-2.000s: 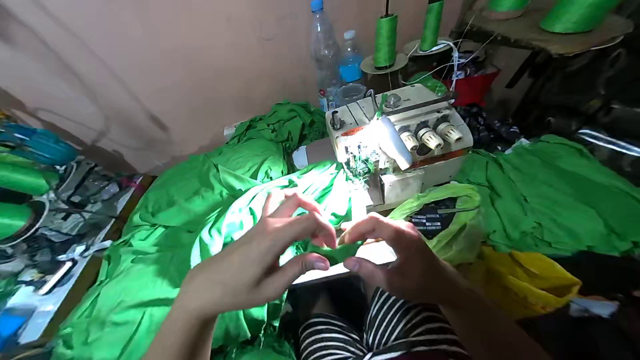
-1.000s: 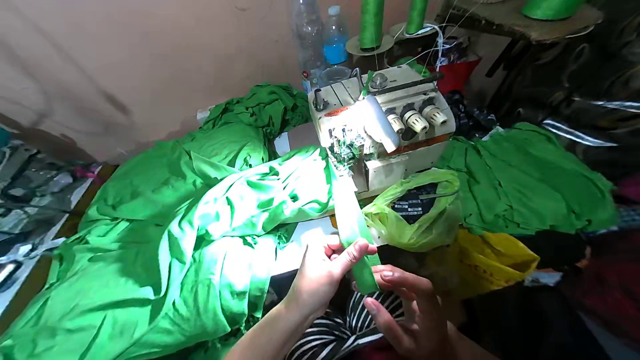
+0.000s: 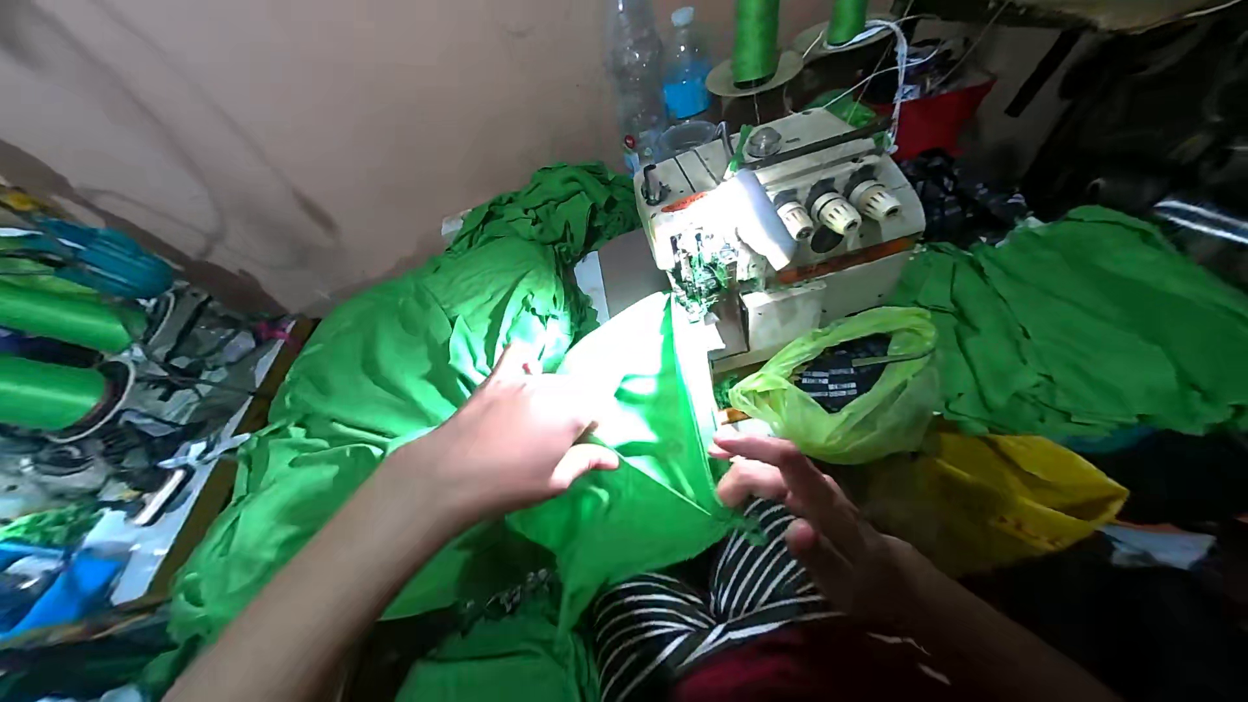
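Note:
A bright green fabric piece [image 3: 634, 497] runs from the needle area of a white overlock sewing machine [image 3: 780, 214] down over the striped trouser legs. My left hand [image 3: 526, 429] lies on this fabric, its thumb and fingers spread; whether it pinches any cloth cannot be told. At the fabric's right edge is my right hand [image 3: 790, 497], fingers bent, close to or touching the cloth. The machine's lamp glares on the cloth between the hands. Green thread and lint hide the needle and presser foot.
Heaped green fabric [image 3: 390, 341] lies on the left, with more green cloth pieces [image 3: 1102, 322] at right. A yellow-green plastic bag [image 3: 858, 419] stands open before the machine, beside a yellow bag [image 3: 1014, 497]. Bottles [image 3: 687, 78] and thread cones [image 3: 756, 44] stand behind. Another thread-laden machine [image 3: 78, 322] is far left.
My hands have moved apart from the narrow green strip they held one second ago. My left hand is now on wide green fabric, which extends over the lap.

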